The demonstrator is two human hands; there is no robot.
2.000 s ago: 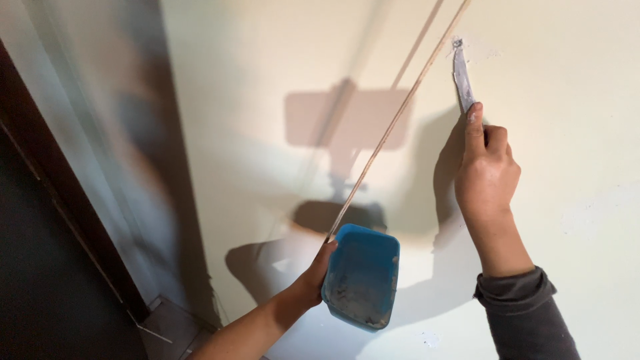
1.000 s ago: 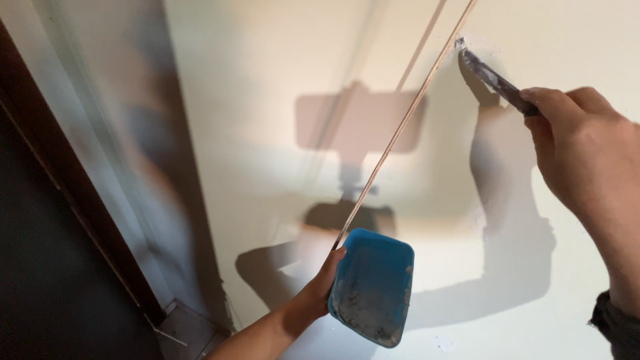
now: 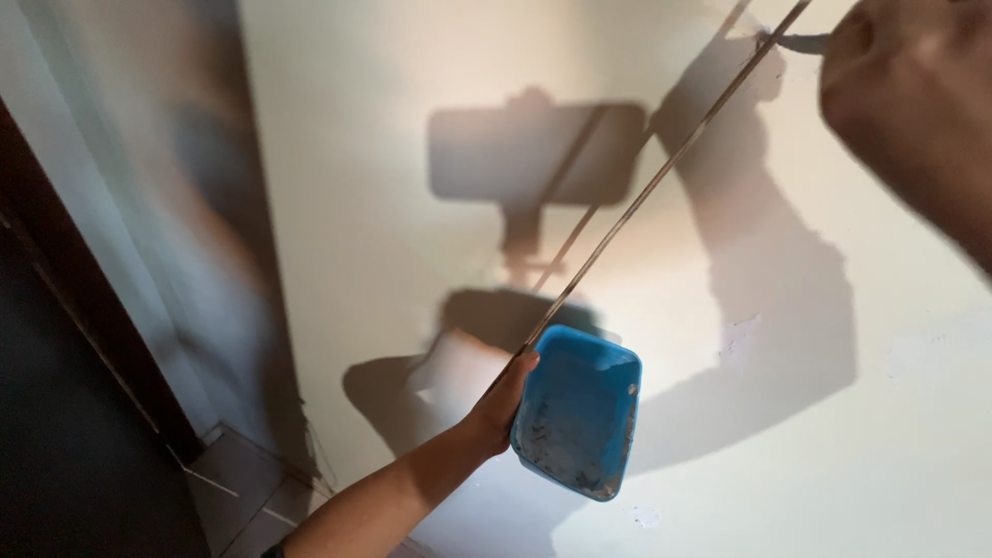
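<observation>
My left hand [image 3: 505, 399] grips a blue plastic tub [image 3: 577, 411] by its left side, with greyish residue inside and on the rim. The same hand is against the lower end of a long thin stick [image 3: 659, 174], which slants up to the top right. At the top right, my right hand [image 3: 891, 70] is closed on a putty knife, its handle hidden in the fist. The grey blade [image 3: 802, 43] points left, its tip by a rough patch [image 3: 763, 39] on the pale wall [image 3: 372, 256], close behind the stick.
Shadows of both arms and a mounted phone-like shape fall on the wall. White filler spots [image 3: 645, 516] mark it lower down. At the left are a dark door [image 3: 62, 403], its brown frame [image 3: 101, 287] and a tiled floor [image 3: 240, 473].
My right hand has swung from below the rough patch round to its right and up, turning the blade from upright to nearly level. My left hand still holds the tub and stick.
</observation>
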